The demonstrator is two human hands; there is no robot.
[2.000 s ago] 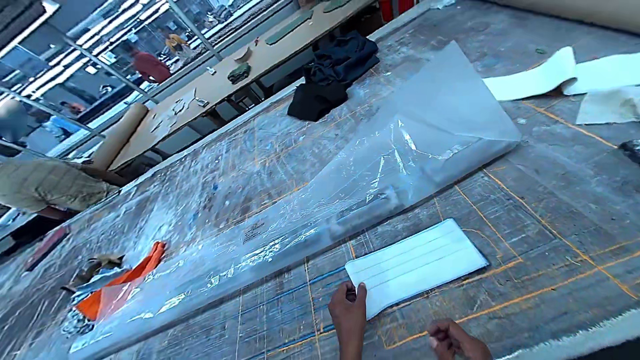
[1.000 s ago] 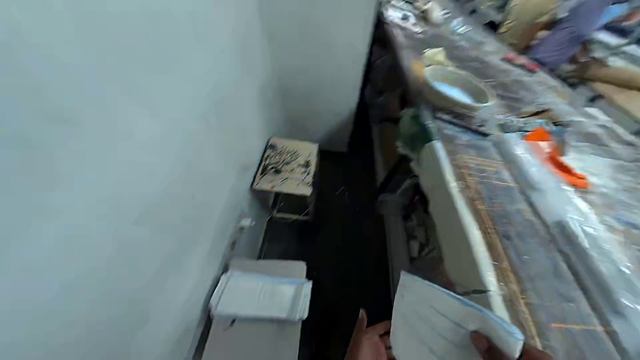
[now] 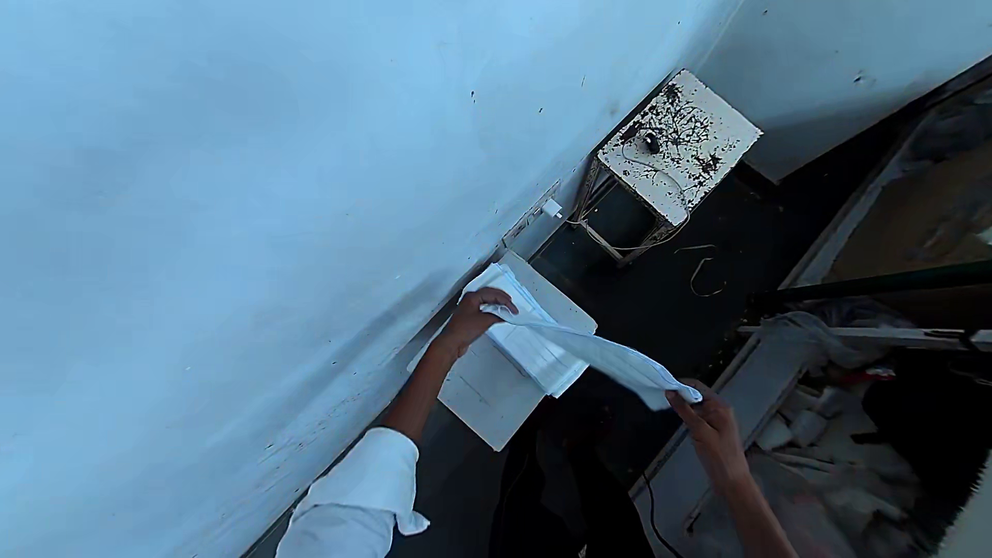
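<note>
A white fabric panel with a blue edge (image 3: pixel 608 355) is stretched between my two hands. Its left end is gripped by my left hand (image 3: pixel 482 314), just above a stack of similar white fabric panels (image 3: pixel 542 358). My right hand (image 3: pixel 701 415) pinches the other end, over the dark floor to the right of the stack. The stack lies on a pale stool or small table (image 3: pixel 496 395) against the wall.
A white stool with worn, dark-flecked paint (image 3: pixel 682 143) stands farther along the wall (image 3: pixel 271 194), with a cable on it. Near it a white plug (image 3: pixel 552 208) sits in a wall socket. On the right, shelving under the worktable (image 3: pixel 845 337) holds plastic-wrapped items.
The view has swung from the worktable to the wall side. The panel, which lay flat on the table two seconds ago, is now held up by both hands above the stack and the floor.
</note>
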